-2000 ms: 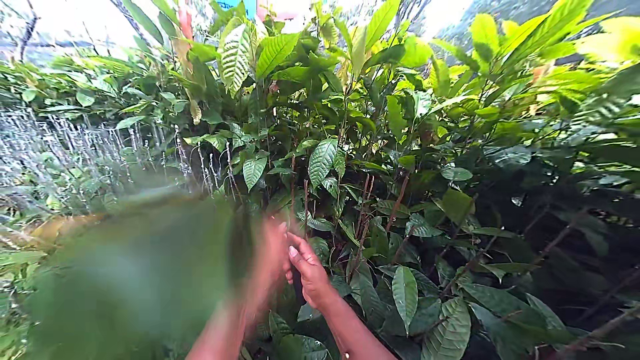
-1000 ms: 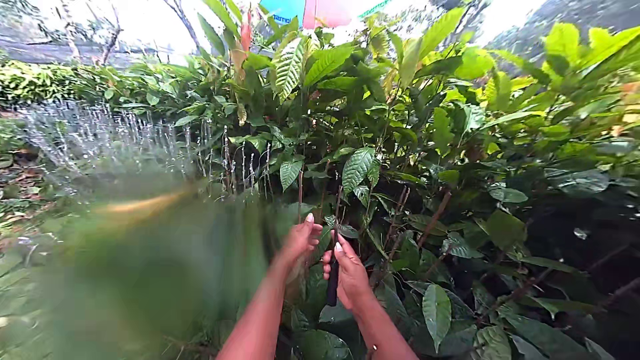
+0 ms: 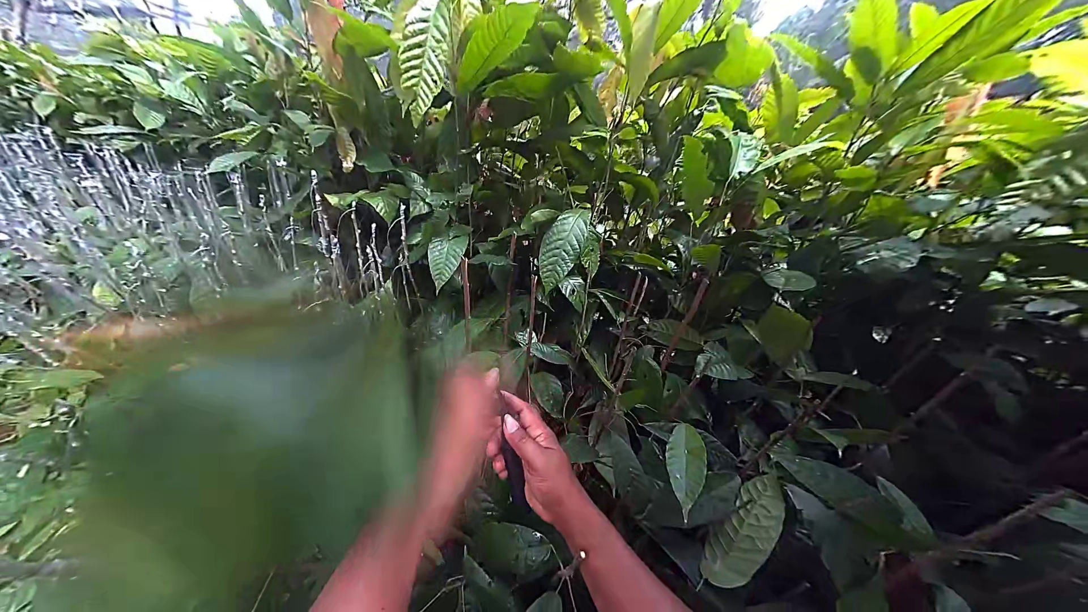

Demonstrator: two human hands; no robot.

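My right hand [image 3: 537, 459] is closed around a dark-handled tool [image 3: 515, 476], its thumb along the upper end; the blade cannot be made out. My left hand [image 3: 467, 408], blurred, is close beside the right one at the tool's upper end, and whether it grips anything is unclear. Just above both hands rise thin, bare brown stems [image 3: 466, 297] among the leafy plants. A veined green leaf [image 3: 563, 246] hangs above and to the right of the hands.
A large blurred green leaf [image 3: 246, 442] covers the lower left. Many pale, upright cut stems [image 3: 357, 246] stand at left. Dense foliage [image 3: 850, 306] fills the right side, with a low leaf [image 3: 686, 467] near my right forearm.
One second ago my hands were slightly apart, the left one's fingers raised beside a stem; now they are close together. The view has shifted.
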